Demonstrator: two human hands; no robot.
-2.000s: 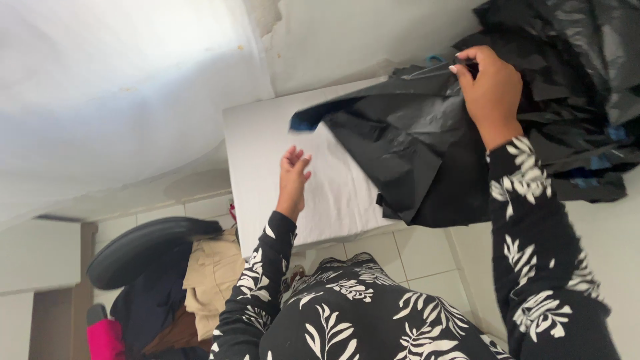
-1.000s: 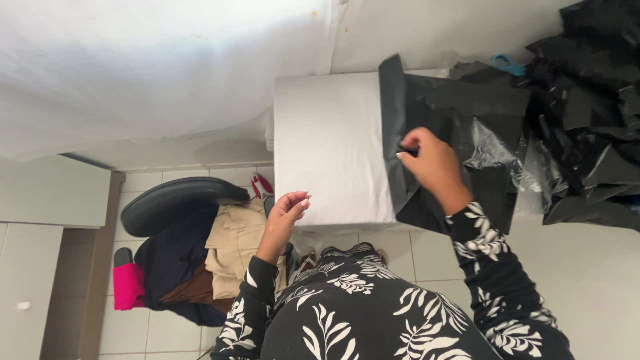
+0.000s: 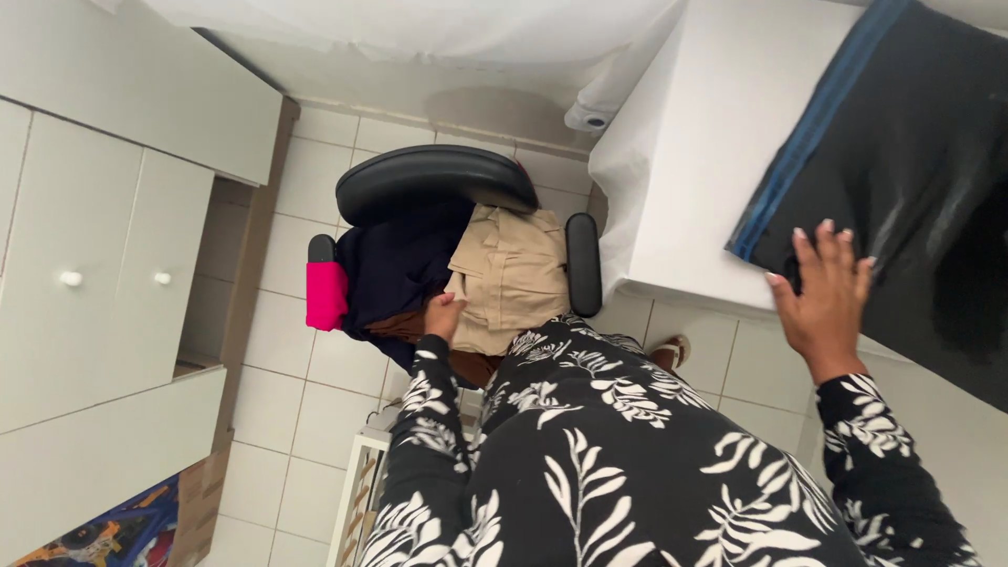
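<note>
My left hand (image 3: 443, 316) is at the lower edge of a beige folded garment (image 3: 512, 276), its fingers curled at the cloth; whether it grips it I cannot tell. That garment lies with a dark navy garment (image 3: 394, 264) and a brown one (image 3: 398, 324) on a black armchair-style office chair (image 3: 437, 179). My right hand (image 3: 827, 299) rests, fingers spread, at the corner of a black plastic bag (image 3: 921, 157) with a blue strip along its edge. The bag lies flat over the right part of a white-covered table (image 3: 732, 134).
A pink cloth (image 3: 325, 295) hangs on the chair's left armrest. White cabinets (image 3: 79, 236) stand at the left, with a cardboard box (image 3: 203, 496) of colourful things below. A white slatted rack (image 3: 362, 488) is by my left arm. White tiles (image 3: 276, 378) cover the floor.
My left hand has moved from beside the table to the garments on the chair. The black bag, bunched or folded over earlier, now lies flatter with its blue strip showing. The view has swung left.
</note>
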